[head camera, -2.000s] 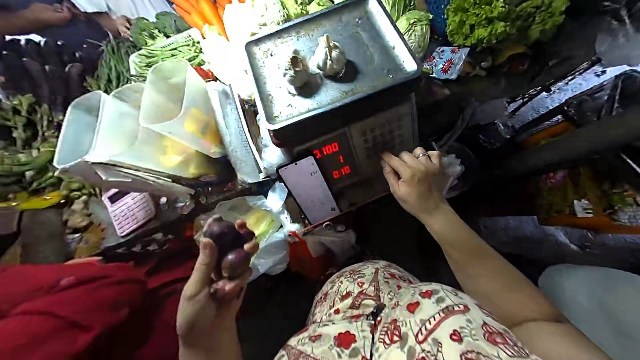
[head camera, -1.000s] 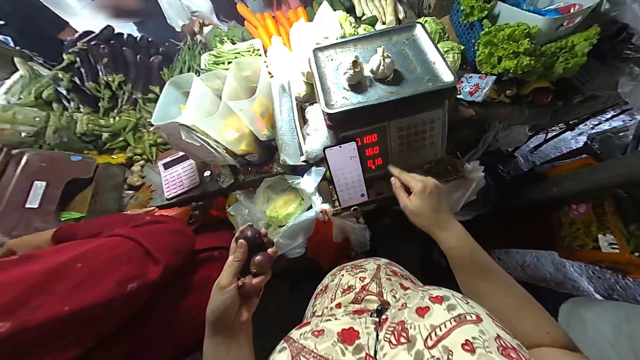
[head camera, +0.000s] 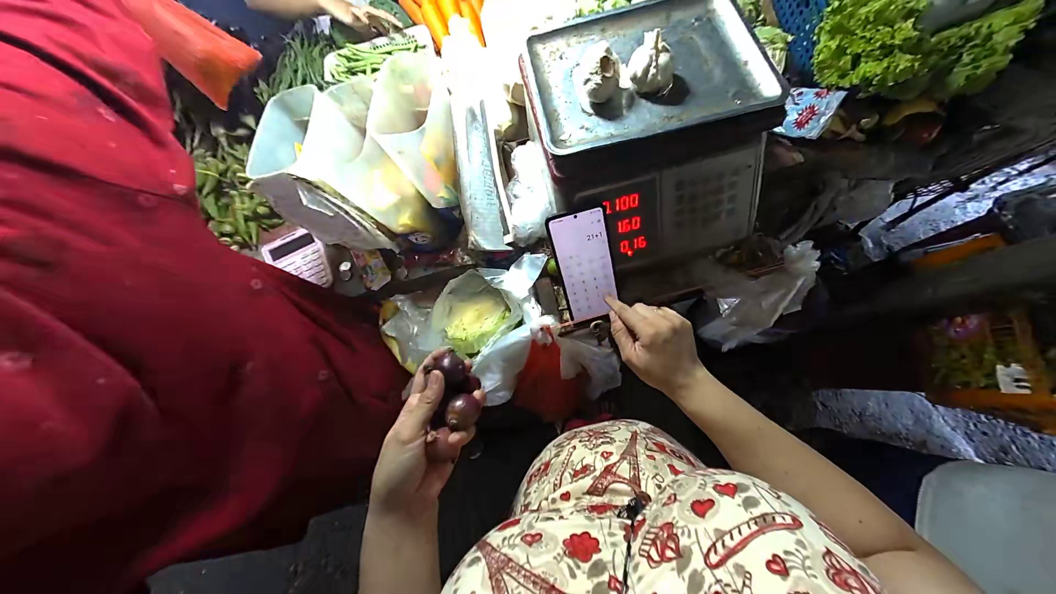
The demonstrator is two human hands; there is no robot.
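My left hand (head camera: 421,437) holds several small purple-red onions (head camera: 451,367) in its curled fingers, palm up. With its index finger extended, my right hand (head camera: 656,338) touches the lower right of a smartphone (head camera: 582,264) showing a calculator. The phone leans upright against the front of a digital scale (head camera: 718,194) with red lit figures, hiding part of its display. Two garlic bulbs (head camera: 598,73) lie on the scale's metal tray (head camera: 701,99). Left of the phone, a cut cabbage (head camera: 477,322) sits in a clear plastic bag.
A person in red clothing (head camera: 206,355) stands close at my left. Beyond are plastic bag holders (head camera: 280,148), a pink calculator (head camera: 299,257), green beans (head camera: 375,59) and carrots (head camera: 445,18). Leafy lettuce (head camera: 874,49) lies at the back right. A red bag (head camera: 546,379) hangs below the phone.
My right hand has moved from the scale's keypad to the phone's screen. The person in red has come farther into view at the left. My left hand still holds the onions.
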